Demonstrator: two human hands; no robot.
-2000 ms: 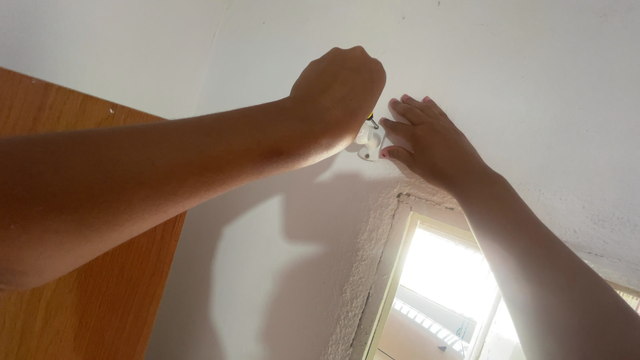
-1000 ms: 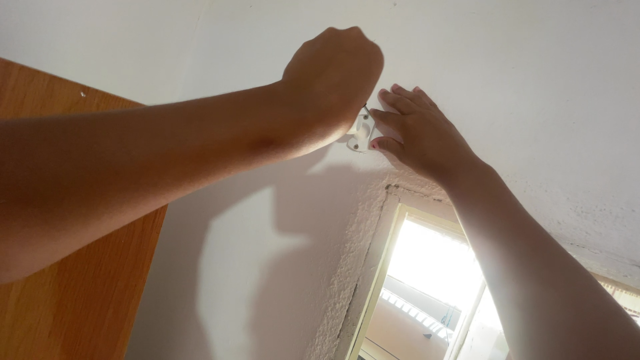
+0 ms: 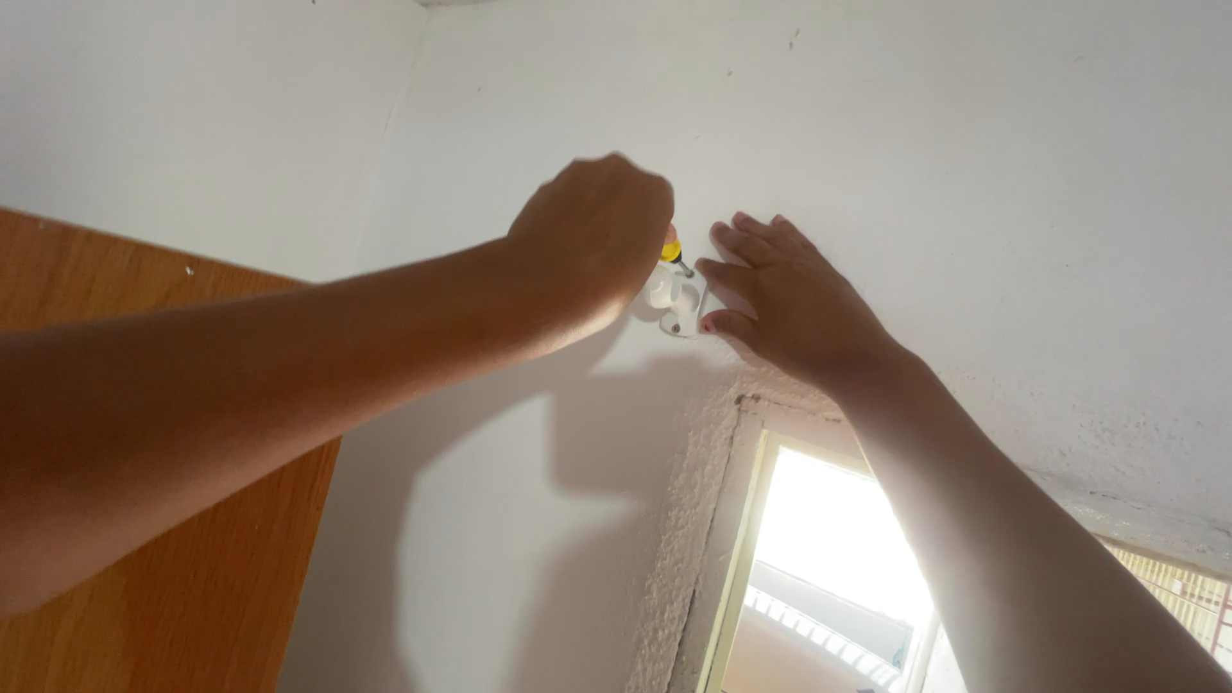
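A small white curtain-rod-type bracket (image 3: 685,303) with a round projecting part lies against the white wall, above the window's upper left corner. A screw head (image 3: 676,329) shows in its lower end. My left hand (image 3: 597,245) is closed around a screwdriver (image 3: 672,251) with a yellow part near a dark collar; most of its handle is hidden in my fist. The screwdriver's tip meets the bracket's upper end, at what looks like another screw. My right hand (image 3: 794,298) rests on the wall with fingers spread, index finger and thumb at the bracket's right edge.
A brown wood-grain panel (image 3: 241,558) stands at the left, below my left forearm. The window frame (image 3: 736,558) is at the lower right, with rough plaster (image 3: 674,520) along its edge and bright light through the glass. The wall corner rises at upper left.
The yellow part of the screwdriver, hidden behind my left hand one second ago, shows again, so that hand has turned or shifted slightly. My right hand stays beside the bracket.
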